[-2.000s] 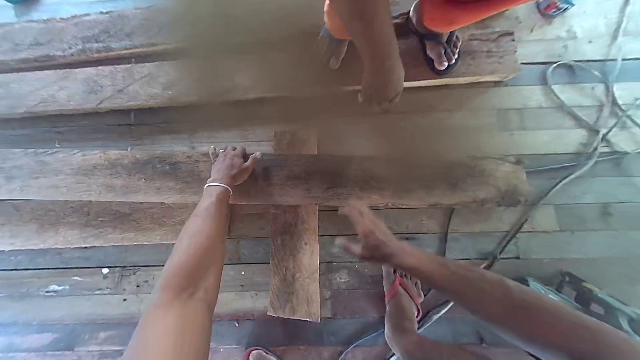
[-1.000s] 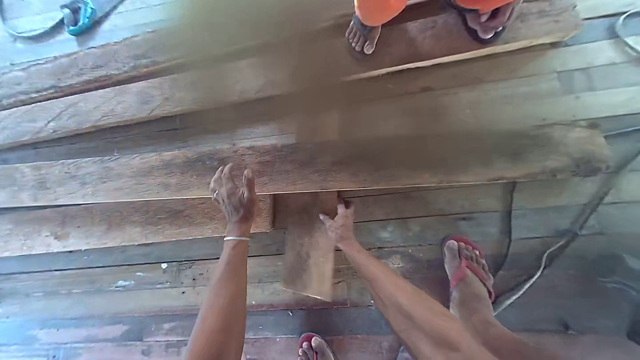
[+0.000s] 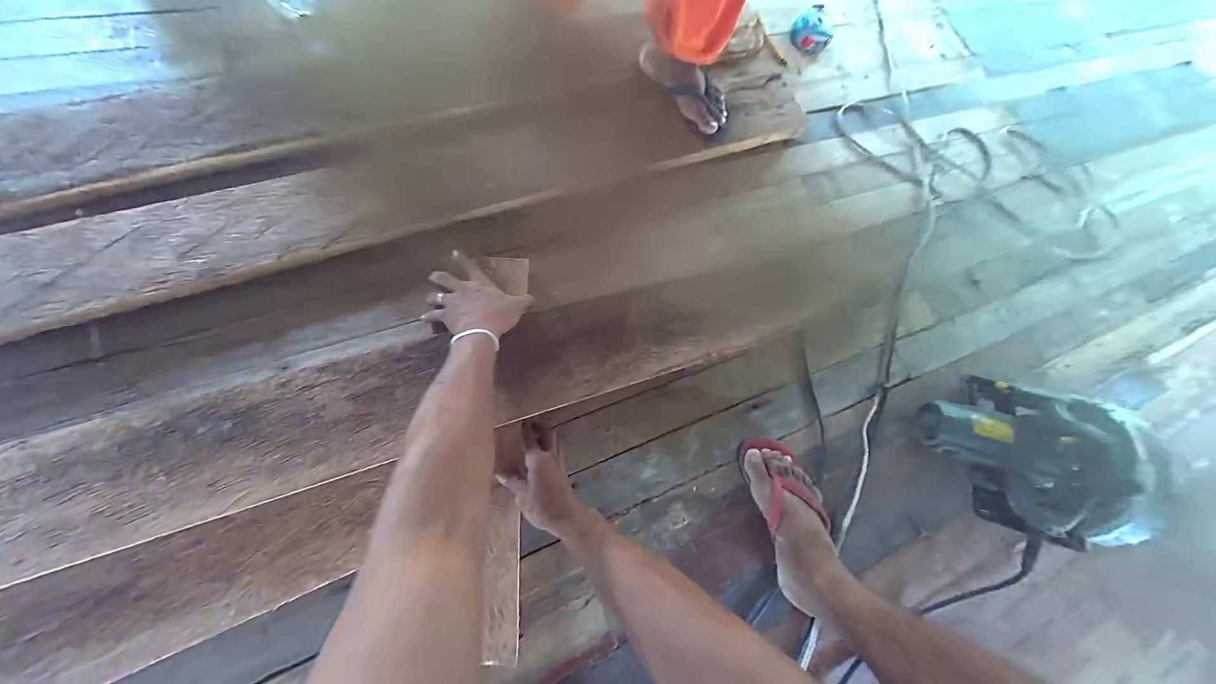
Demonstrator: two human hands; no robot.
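A long wooden plank (image 3: 285,427) runs across the view, lying over a short crosswise board (image 3: 503,579). My left hand (image 3: 480,304), with a ring and a white wristband, reaches over the plank and rests with spread fingers by the board's far end. Below the plank's near edge, my right hand (image 3: 543,480) is at the short board, its fingertips partly under the edge; whether it grips the board is unclear. A second plank (image 3: 228,570) lies alongside on the near side. A brown blur hides part of the planks.
Another person's sandalled foot (image 3: 693,95) stands on a far plank (image 3: 399,209). Cables (image 3: 917,228) run over the wooden floor on the right. A dark power tool (image 3: 1054,461) lies at the right, beyond my foot in a red flip-flop (image 3: 784,503).
My left hand has moved from the long plank's near side to its far side, at the short board's end. The other person's hand, seen two seconds ago, is out of sight. The view has shifted.
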